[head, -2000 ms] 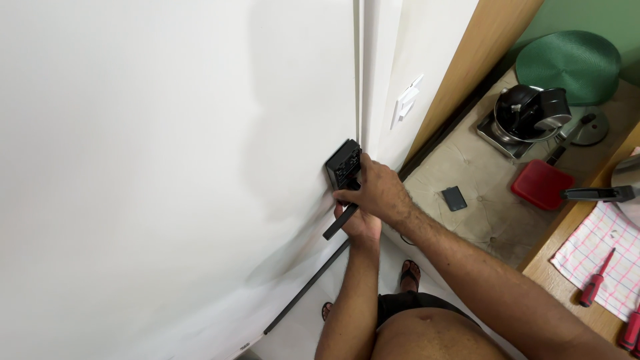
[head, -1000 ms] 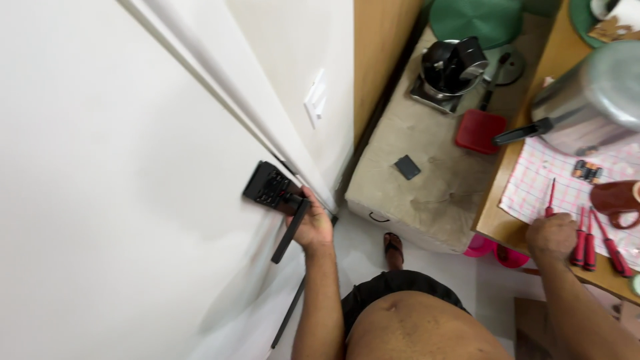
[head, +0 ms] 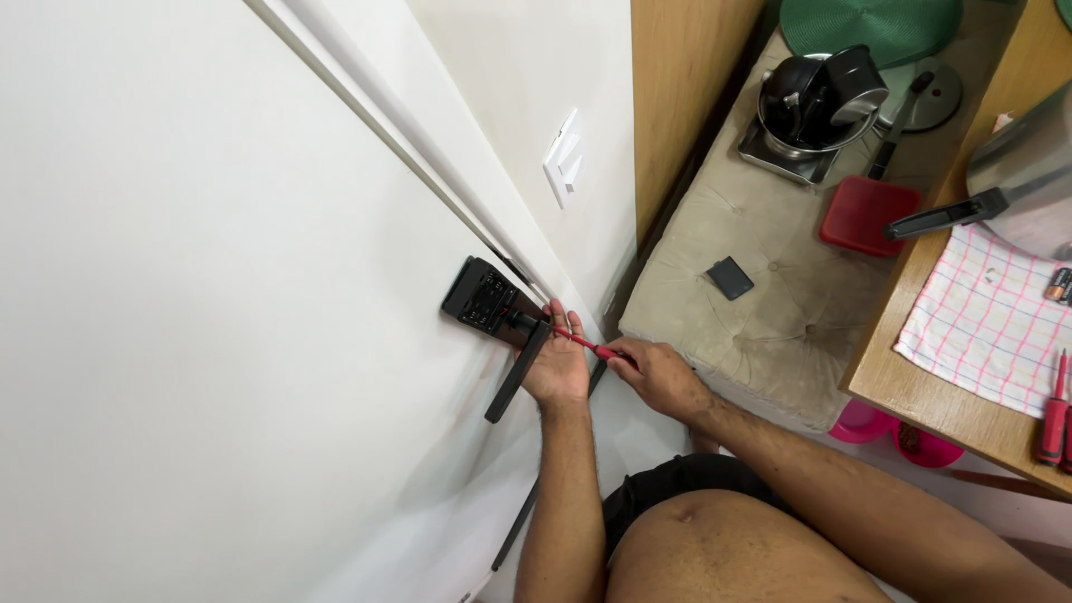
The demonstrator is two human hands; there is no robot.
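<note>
A black electronic door lock (head: 484, 295) with its battery bay uncovered is at the edge of the white door (head: 234, 293); its lever handle (head: 519, 373) points down and left. My left hand (head: 559, 360) is palm up beneath the lock's lower end, fingers extended behind the screwdriver; whether it supports the lock is hard to tell. In my right hand (head: 657, 373) is a red screwdriver (head: 605, 352), its shaft reaching toward the lock's lower end beside the handle base. The tip's exact contact is hidden.
A tufted bench (head: 783, 310) holds a small black cover (head: 731, 278), a pot of black cookware (head: 804, 109) and a red dustpan-like item (head: 869, 215). On the wooden table (head: 888, 352) are a checked cloth (head: 971, 327), more screwdrivers (head: 1053, 427), batteries (head: 1059, 285) and a large metal pot (head: 1026, 180).
My right hand was at the screwdrivers on the table one second ago; it is now beside the lock holding a red screwdriver. My left hand remains under the lock.
</note>
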